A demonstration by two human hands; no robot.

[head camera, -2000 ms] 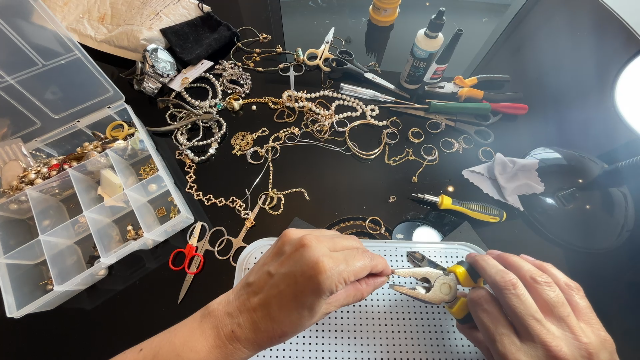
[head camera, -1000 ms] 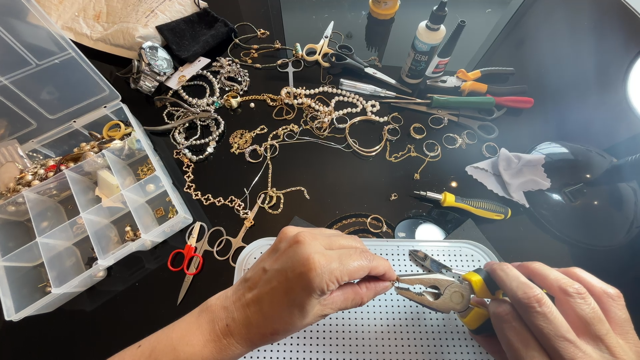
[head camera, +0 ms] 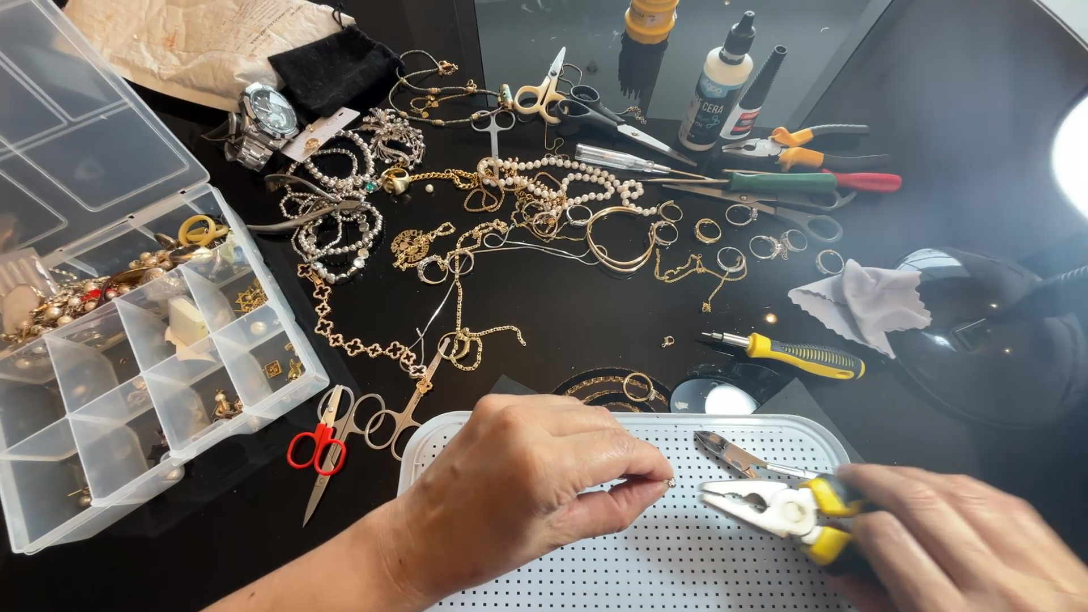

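My left hand [head camera: 544, 493] is above the white perforated tray [head camera: 722, 569], thumb and forefinger pinching a tiny metal jewelry piece [head camera: 671, 482]. To its right, my right hand [head camera: 943, 527] grips combination pliers [head camera: 769, 507] with yellow and black handles. The plier jaws point left, a short gap from the pinched piece, with nothing seen between them. A second, slimmer tool, cutting pliers [head camera: 731, 450], lies just behind them on the tray; its handles are hidden near my right hand.
A clear compartment box [head camera: 280, 395] of jewelry stands left, near red-handled scissors [head camera: 319, 446]. Behind the tray lie a pearl necklace [head camera: 595, 174], several rings [head camera: 707, 229], a yellow-black screwdriver [head camera: 786, 353], a grey cloth [head camera: 863, 306], a wristwatch [head camera: 268, 115] and two bottles [head camera: 716, 93].
The pliers in my right hand have moved right, away from my left fingertips, where their jaws were earlier. My left hand keeps its pinch above the tray.
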